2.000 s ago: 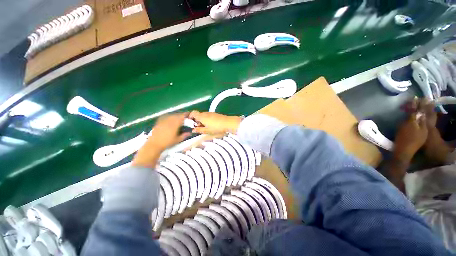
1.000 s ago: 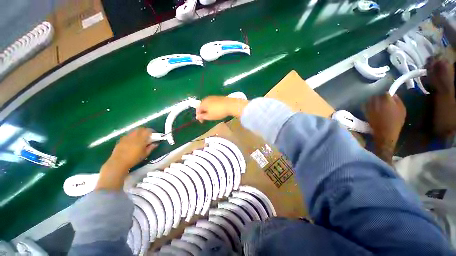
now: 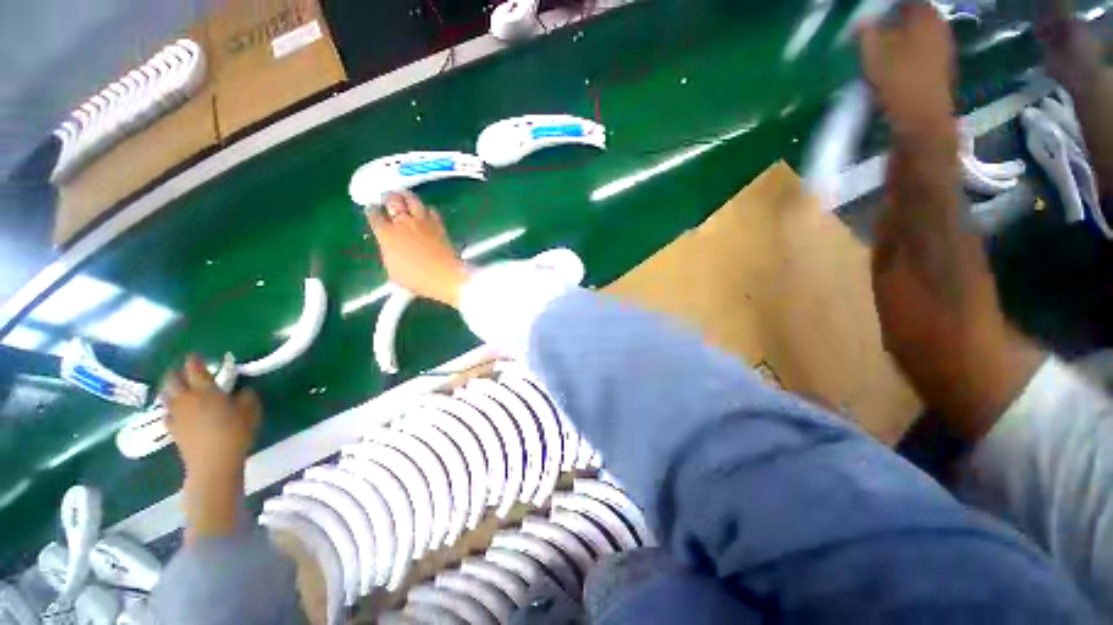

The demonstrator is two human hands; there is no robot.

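Note:
My left hand (image 3: 210, 413) is over the neck of a white spoon-shaped housing (image 3: 144, 432) at the belt's near edge; its grip is unclear. A white arc (image 3: 300, 335) lies on the belt beside that neck. My right hand (image 3: 415, 250) reaches across the belt, fingertips at the wide end of a white housing with a blue insert (image 3: 421, 166). Whether they grip it is unclear. A similar housing (image 3: 541, 137) is to its right. Another arc (image 3: 388, 332) and a spoon-shaped housing (image 3: 561, 265) show partly behind my right wrist and sleeve.
Rows of stacked arcs (image 3: 458, 446) lie on cardboard (image 3: 757, 287) in front of me. Loose housings (image 3: 120, 564) pile up lower left. A housing with blue (image 3: 104, 376) is on the green belt (image 3: 488, 210). A co-worker's arm (image 3: 922, 244) reaches over at right. A cardboard tray (image 3: 275, 79) is across the belt.
My left hand has moved from the arc end to the spoon-shaped housing at left. My right hand has left the arc and reached out to the blue-insert housing. The co-worker's arm has extended over the belt.

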